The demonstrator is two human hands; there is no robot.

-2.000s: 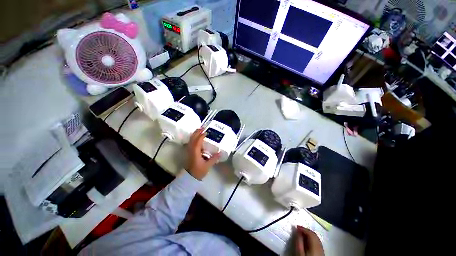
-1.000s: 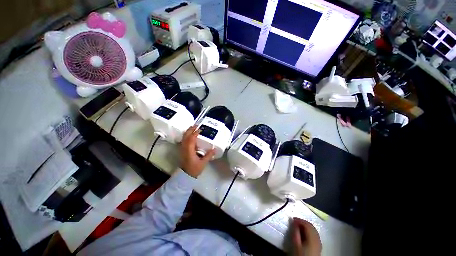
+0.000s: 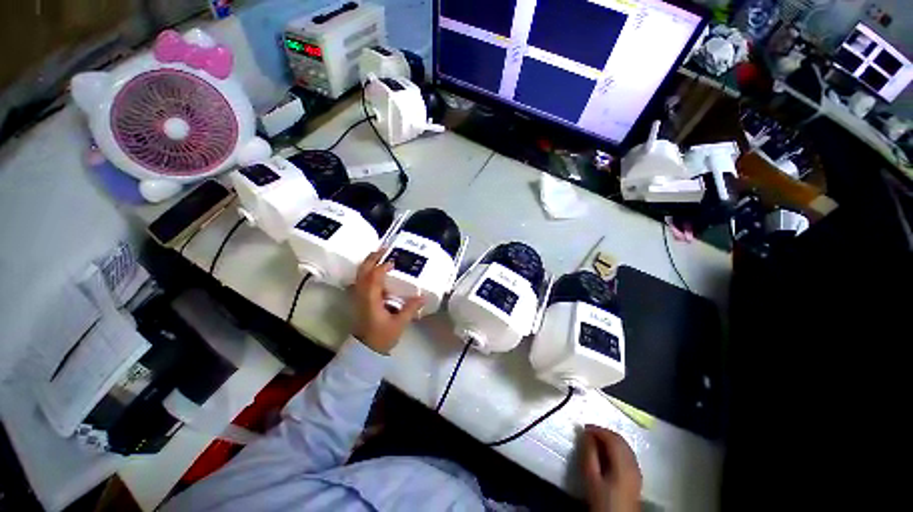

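Note:
Several white PTZ dome cameras with round black heads stand in a slanting row on the bench. My left hand holds the lower front of the middle camera, thumb and fingers around its base. To its right stand a second camera and the end camera, with black leads hanging toward the bench edge. To its left stand two more, the nearer camera and the far one. My right hand rests at the bottom edge, fingers curled, partly cut off; whether it holds anything is hidden.
A monitor stands behind the row. The pink-white fan, power supply and phone are at left and back. A black mouse pad lies at right. Papers lie at lower left.
The whole view has shifted, so the bench things sit a little further left and up. My left hand stays on the middle camera. The right hand shows slightly more of itself.

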